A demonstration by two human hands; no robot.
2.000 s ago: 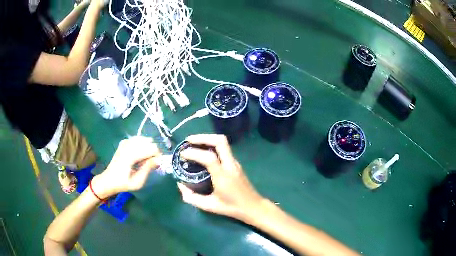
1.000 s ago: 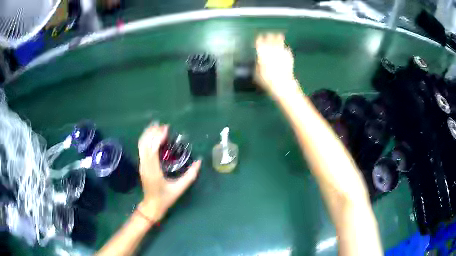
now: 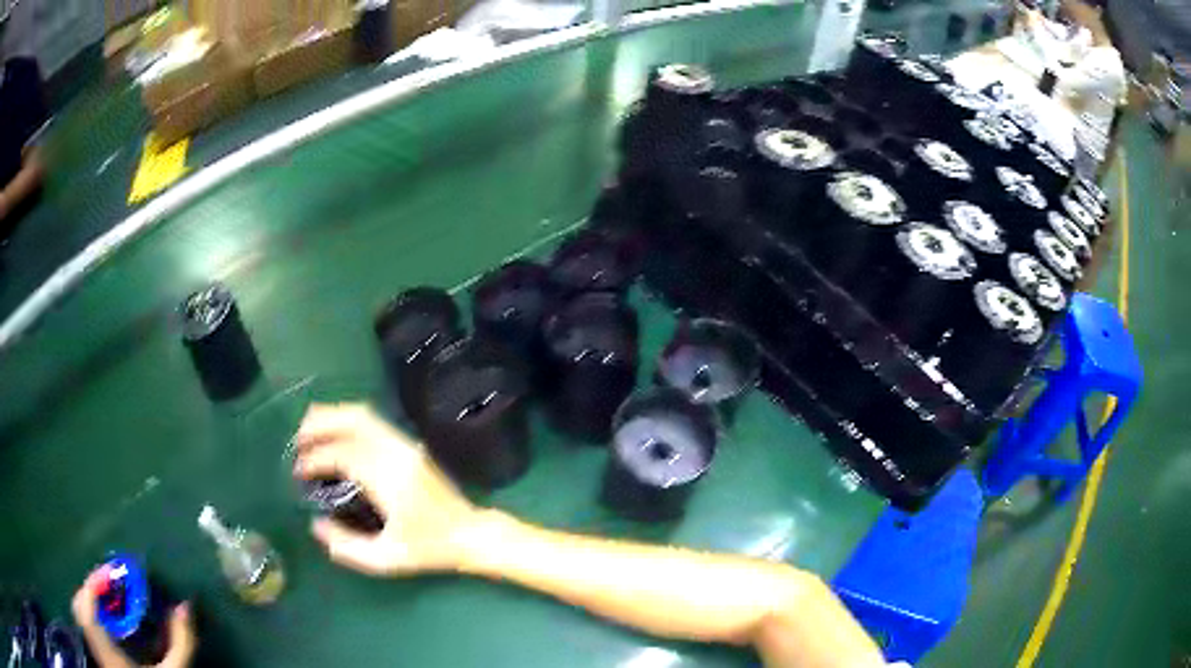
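My left hand (image 3: pixel 180 633), at the bottom left edge and partly cut off, is around a black cylindrical unit whose round top (image 3: pixel 120 596) glows blue with red. My right hand (image 3: pixel 379 502) grips another black unit (image 3: pixel 342 506) from above and the side; fingers hide much of it. A small glass bottle (image 3: pixel 251 569) with yellowish liquid and a white stem stands between the two hands. Another black unit (image 3: pixel 222 346) stands upright behind them.
Matt black housings (image 3: pixel 477 411) cluster right of my right hand. A dense black stack with silver-white rings (image 3: pixel 933 251) lies at the right. Blue stools (image 3: pixel 914 568) stand by the near right edge. Cardboard boxes (image 3: pixel 307 52) and a yellow tray (image 3: pixel 159 166) are beyond the pale bench rim (image 3: pixel 235 166).
The view has swung right. My right hand has come back from the far side and is now on a black unit near the bottle. The top at my left hand now glows blue with red.
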